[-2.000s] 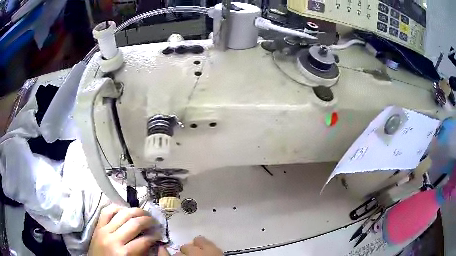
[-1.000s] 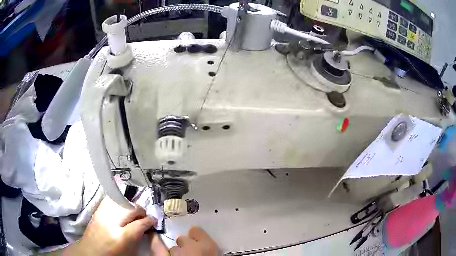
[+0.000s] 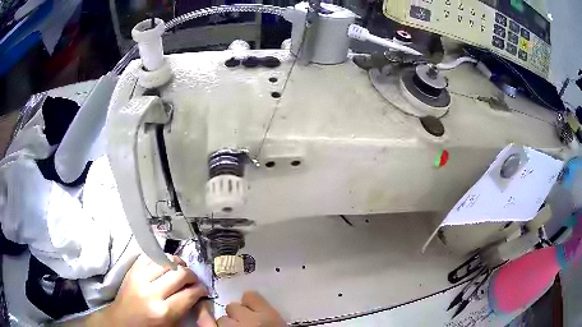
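A small pale fabric piece (image 3: 199, 267) lies under the needle end of the cream sewing machine (image 3: 332, 159), at the lower left. My left hand (image 3: 156, 295) holds its near left edge, with bent fingers pressed down on it. My right hand (image 3: 250, 311) is at the bottom edge, partly cut off, with its fingers bent close to the piece's near end; what its fingertips hold cannot be made out. The presser foot and needle are hidden behind the thread tension dials (image 3: 228, 265) and my fingers.
A heap of white (image 3: 76, 236) and black (image 3: 54, 287) fabric lies left of the machine. A curved take-up lever guard (image 3: 127, 172) stands above my left hand. A paper note (image 3: 504, 191), dark snips (image 3: 469, 290) and a pink pad (image 3: 526, 278) are at the right. A control panel (image 3: 478, 29) is top right.
The view has shifted, so the machine sits slightly further right. My left fingers have moved and now lie flatter over the fabric piece. My right hand stays beside it.
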